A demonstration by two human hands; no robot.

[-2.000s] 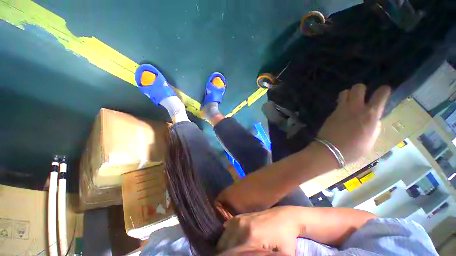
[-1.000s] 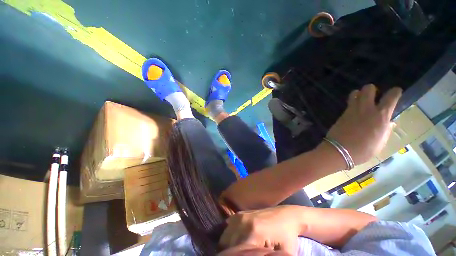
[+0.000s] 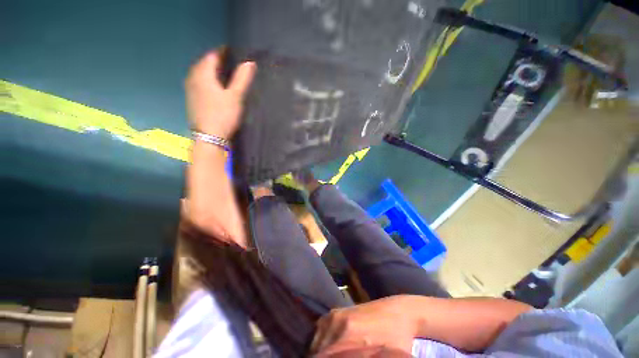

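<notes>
The dark grey platform deck [image 3: 308, 91] with white hand-drawn marks shows its top face at upper centre, in front of my legs, its left side blurred. Its dark push handle [image 3: 434, 157] extends right. My left hand [image 3: 217, 98], bare with a silver bracelet, is on the deck's left edge, thumb and fingers apart around it. My right hand [image 3: 354, 332] is at the bottom centre, close to my body beside long dark strands of hair. Its fingers are partly cut off, and what it holds cannot be told. No casters show.
A blue plastic stool [image 3: 410, 224] stands right of my legs. A cream surface and a bench with yellow boxes [image 3: 588, 241] are at right. White tubes [image 3: 146, 308] and cardboard [image 3: 98, 325] are at lower left. A yellow line [image 3: 126, 133] crosses the green floor.
The dark underside and orange casters no longer show; the deck's marked top and handle do. My left hand has moved from the right to the left edge. My right hand has stayed near my body.
</notes>
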